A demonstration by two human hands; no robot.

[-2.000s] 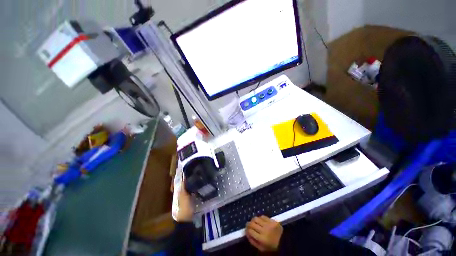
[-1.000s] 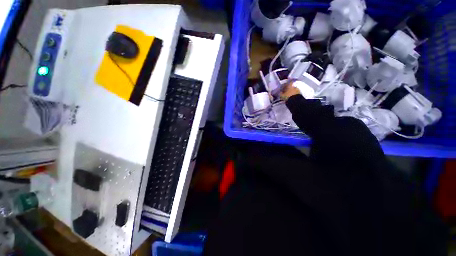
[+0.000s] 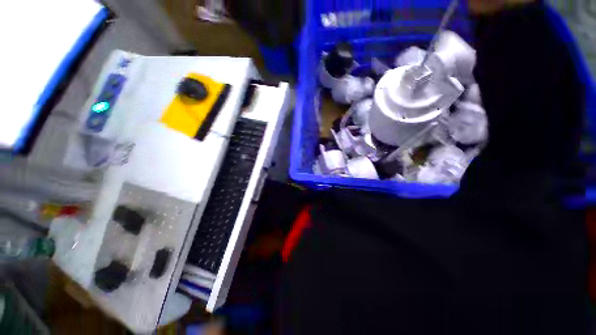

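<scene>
A white camera housing (image 3: 408, 105) hangs tilted above the blue crate, its thin cable running up out of the picture's top edge. My right hand (image 3: 495, 5) is cut off by that edge beside the cable; its fingers are hidden, but the raised housing hangs from the cable on that side. A small blurred skin-coloured patch, likely my left hand (image 3: 212, 327), shows at the bottom edge; its fingers cannot be made out. The perforated plate (image 3: 147, 229) carries black locating blocks (image 3: 111, 276) and no housing.
The blue crate (image 3: 372, 186) holds a heap of white housings. On the left stand the white worktop (image 3: 163, 154), mouse (image 3: 193, 89) on a yellow pad (image 3: 180, 118), keyboard (image 3: 225, 196) in its pulled-out tray, lit control panel (image 3: 104, 101) and part of the monitor (image 3: 46, 59).
My right hand has moved from the heap in the crate to the top edge. A housing now hangs raised over the crate. Earlier, a housing lay on the plate beside my left hand.
</scene>
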